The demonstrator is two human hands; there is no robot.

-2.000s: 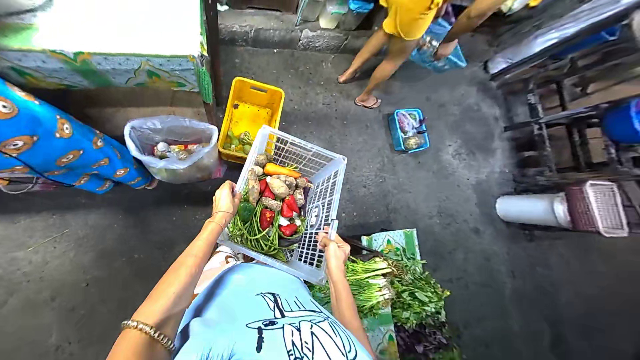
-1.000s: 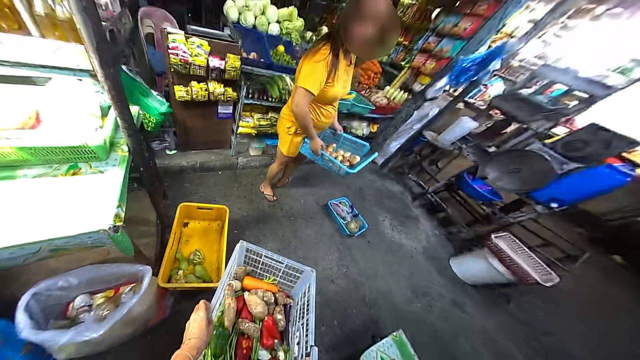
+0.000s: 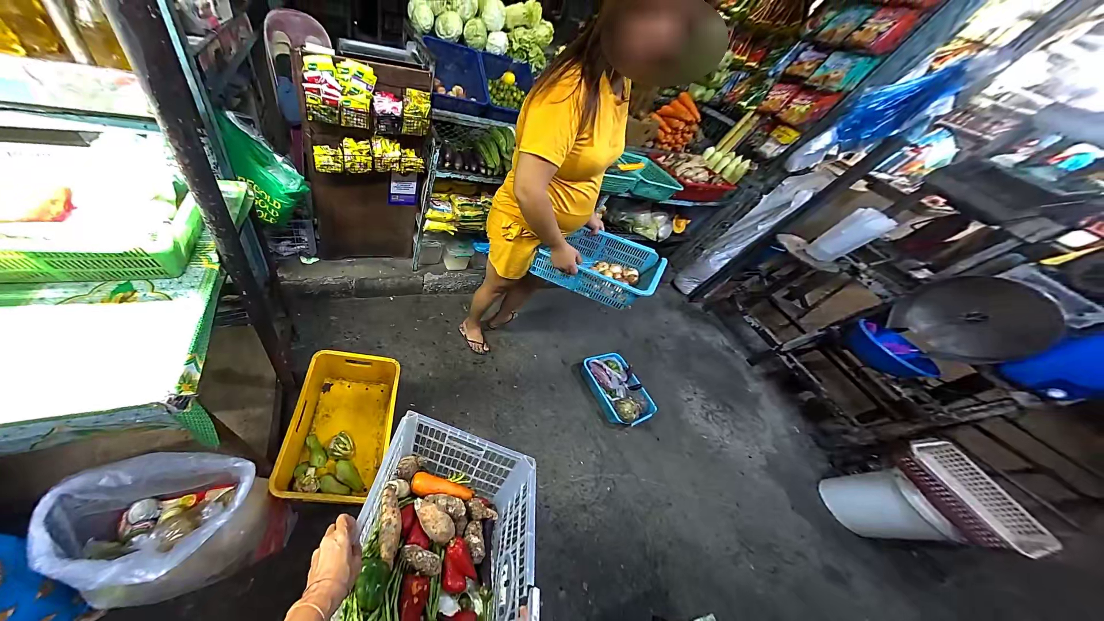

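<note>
My left hand (image 3: 332, 565) grips the left side of a white plastic crate (image 3: 517, 509) at the bottom of the view. Inside the crate lie a carrot (image 3: 442, 486), brown root vegetables (image 3: 434, 522), red peppers (image 3: 459, 561), a green pepper (image 3: 372, 583) and long green stalks. The crate's near end is cut off by the frame, and my right hand is out of sight. Just beyond my left hand, a yellow plastic crate (image 3: 392, 388) on the floor holds several green vegetables (image 3: 348, 474).
A person in yellow (image 3: 561, 147) carries a blue basket (image 3: 651, 280) of onions. A small blue basket (image 3: 591, 388) sits on the dark floor. A lined waste bin (image 3: 52, 535) and a covered table (image 3: 185, 345) stand left; a white bucket (image 3: 880, 500) and metal racks stand right.
The view has tilted up towards the stalls. My right hand, seen on the crate two seconds ago, is out of frame. The person in yellow, bent over then, now stands upright with the blue basket.
</note>
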